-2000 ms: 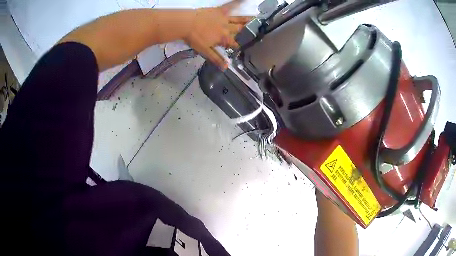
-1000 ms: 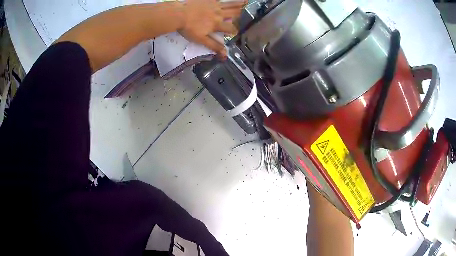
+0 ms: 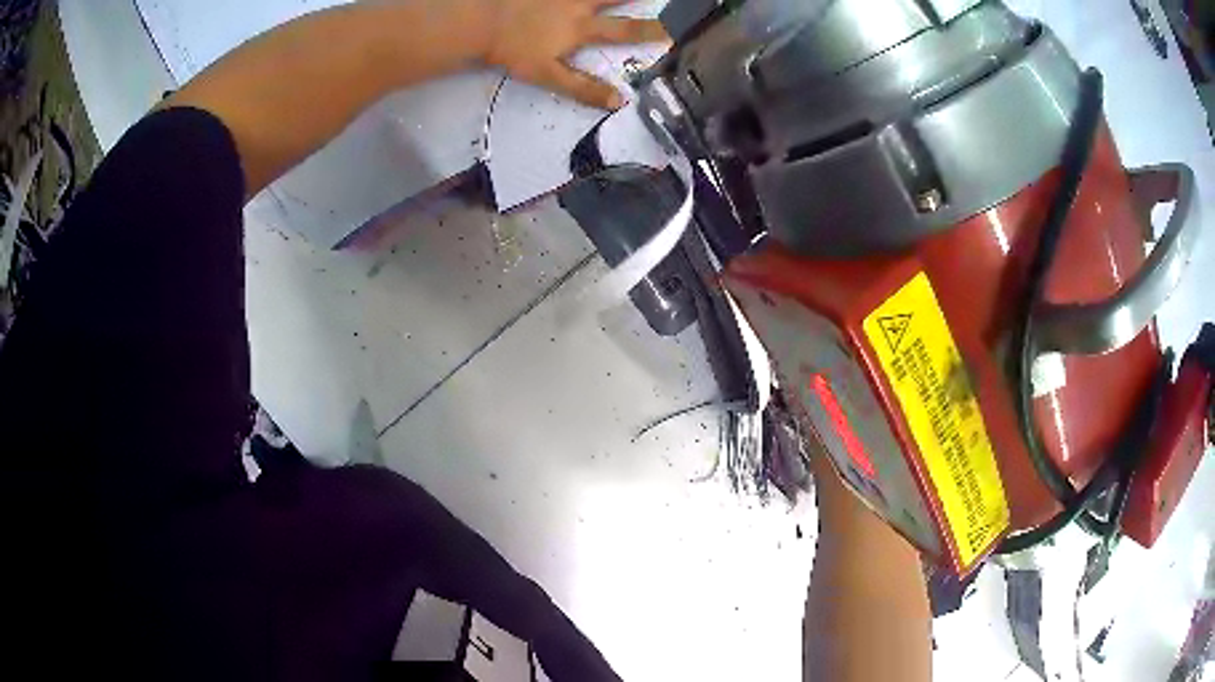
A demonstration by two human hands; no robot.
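Note:
The red and silver straight knife cutting machine fills the upper right. My left hand, bare, lies on the white paper marker with fingers spread, beside the front of the machine. Under the marker the dark fabric lay shows as a layered edge. The grey base plate shows partly below the motor, with a white strip across it. My right forearm runs up behind the motor housing; the right hand is hidden there.
Stringy dark and white trimmings lie against the machine's near side. A black power cord loops over the motor. Dark offcuts lie at the lower right. Small specks and a seam mark the white table.
The machine has moved upward in the view, its base plate further under the marker's edge. More of the marker's cut corner shows below my left hand, which stays spread. The trimmings appear lower and further right.

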